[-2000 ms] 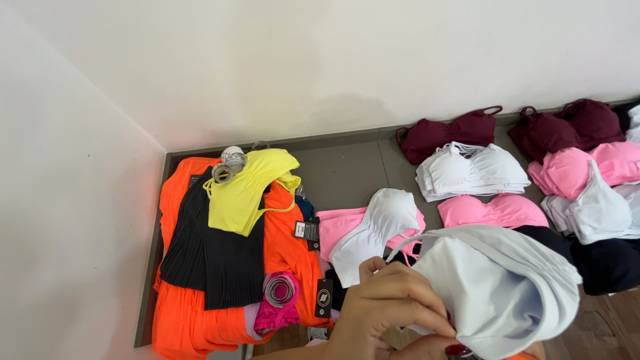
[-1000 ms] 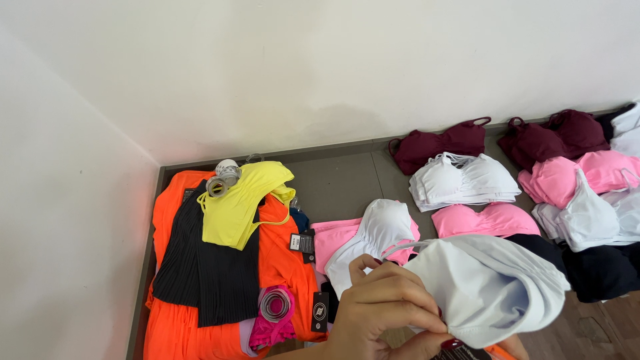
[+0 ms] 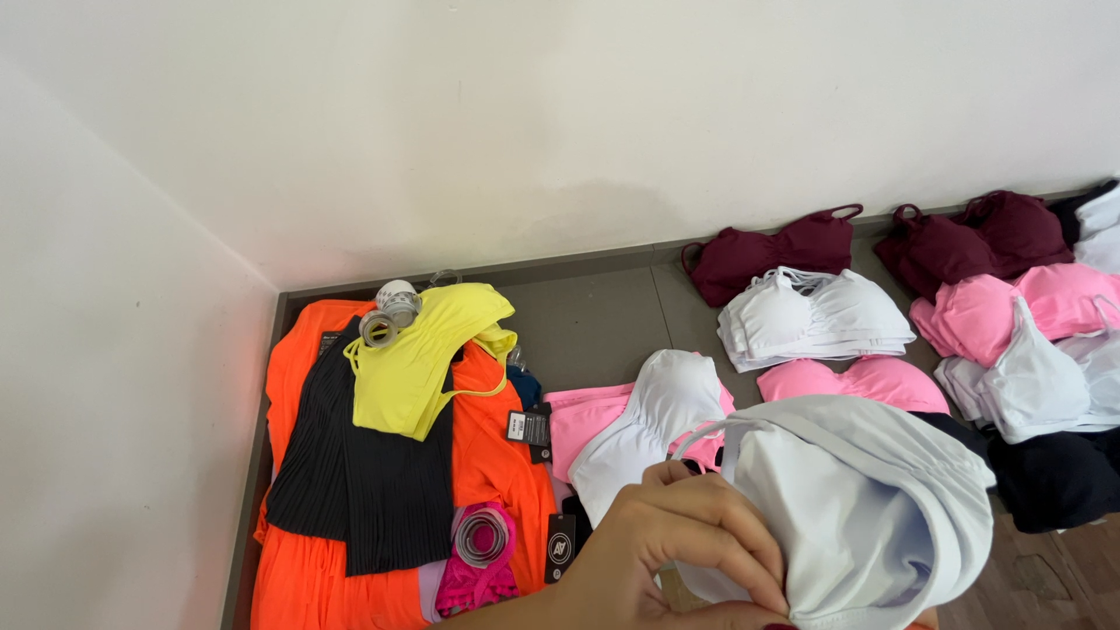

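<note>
At the lower right, close to the camera, a white bra top (image 3: 866, 499) is held up, bunched, with its inside and a thin strap showing. My left hand (image 3: 700, 542) pinches its lower left edge between thumb and fingers. Of my right hand (image 3: 923, 619) only a sliver shows below the garment, at the bottom edge; the rest is hidden behind the cloth. A white gathered top (image 3: 643, 420) lies over pink folded tops (image 3: 586, 424) just beyond my left hand.
Maroon (image 3: 770, 254), white (image 3: 814, 315), pink (image 3: 853, 383) and black tops (image 3: 1054, 477) lie in piles along the wall. At left, a yellow top (image 3: 420, 367) and black pleated garment (image 3: 367, 464) lie on orange clothing (image 3: 302, 586), with tape rolls (image 3: 398, 302) and a coiled band (image 3: 481, 538).
The view has shifted slightly. The white top stays in my left hand's pinch, and its folds have changed a little.
</note>
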